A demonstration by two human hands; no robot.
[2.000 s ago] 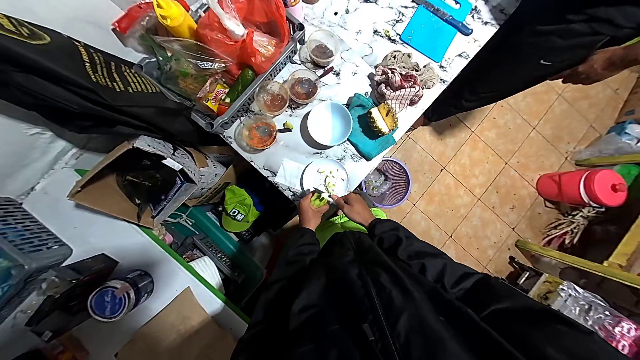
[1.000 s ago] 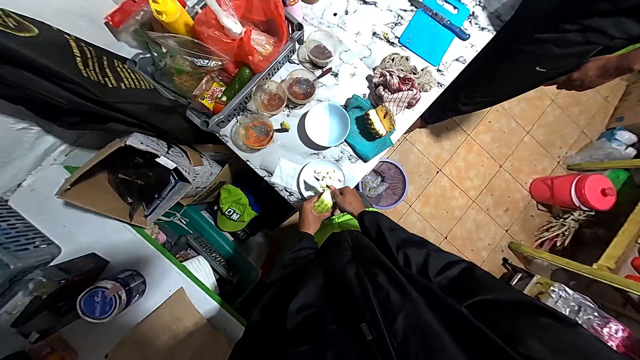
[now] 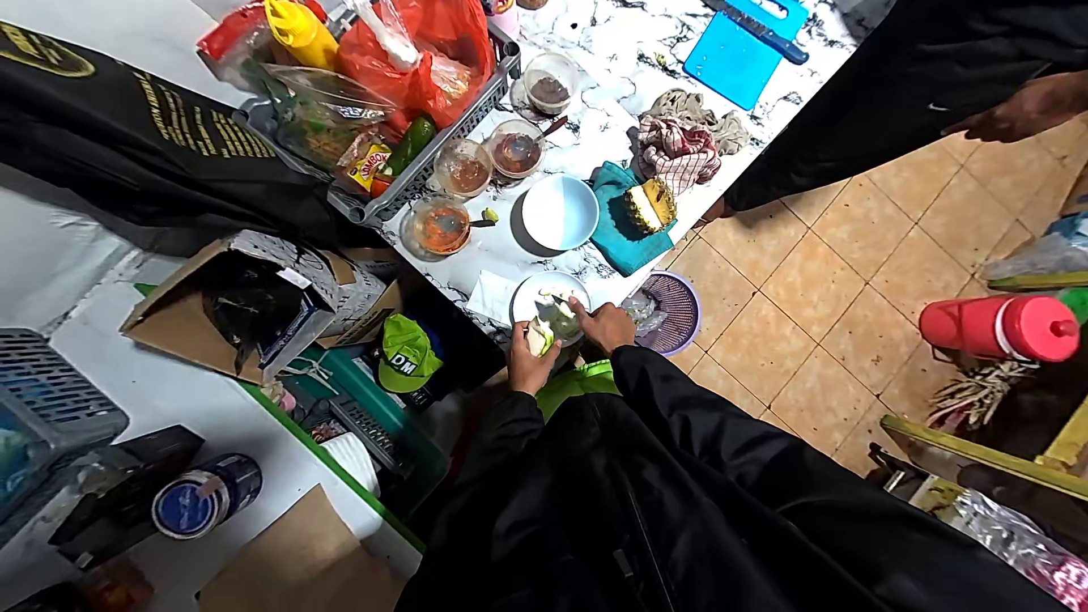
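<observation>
Near the lower edge of the marbled table, my left hand (image 3: 531, 365) grips a pale green piece of fruit or vegetable (image 3: 540, 337) with white flesh. My right hand (image 3: 607, 326) is closed at the rim of a white plate (image 3: 529, 297); a thin blade seems to show at its fingertips, but its handle is hidden. Cut pale pieces (image 3: 557, 299) lie on the plate. Just above stands a white bowl (image 3: 560, 212). A cut pineapple piece (image 3: 650, 206) rests on a teal cloth (image 3: 625, 255) to the right of the bowl.
Small bowls of sauce (image 3: 439, 228) stand beside a grey crate (image 3: 484, 106) of groceries. A knife (image 3: 765, 36) lies on a blue cutting board (image 3: 735, 64). A purple basket (image 3: 690, 316) is below the table edge. Another person's hand (image 3: 1024, 109) and dark trousers are at upper right.
My right hand has shifted slightly away from my left hand, which still holds the green piece. The view has moved slightly.
</observation>
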